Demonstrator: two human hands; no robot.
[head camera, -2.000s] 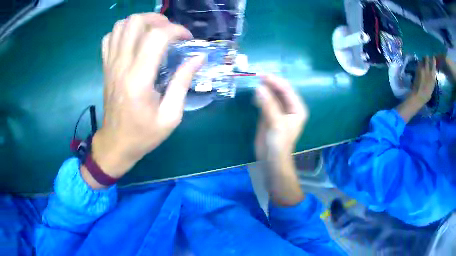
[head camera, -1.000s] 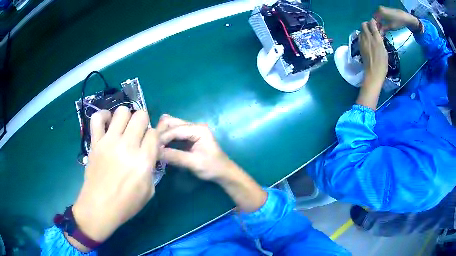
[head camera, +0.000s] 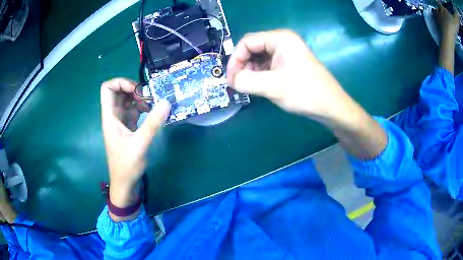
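The open unit (head camera: 228, 40) has a pale frame, a black inner block (head camera: 177, 43) and a blue circuit board (head camera: 190, 89) at its near end. A round white base (head camera: 216, 118) shows under it. My left hand (head camera: 129, 124) grips the unit's near left corner, thumb on the board and fingers beside dark looped wires. My right hand (head camera: 284, 68) is at the board's right edge, its fingertips close together; whether they pinch something cannot be seen. A pale wire (head camera: 170, 31) crosses the black block. A dark red wrist band (head camera: 124, 209) is on my left wrist.
A black cable and a red wire (head camera: 141, 53) run along the unit's left side. Another unit (head camera: 401, 7) with a white base stands at the top right. A neighbour's hand (head camera: 447, 30) is at the right, another person's sleeve (head camera: 25, 236) at the lower left. A pale rail (head camera: 51, 48) curves behind.
The unit appears farther right and higher in view. My left hand has moved off its top to the near left corner, uncovering the board. My right hand is at the board's right edge.
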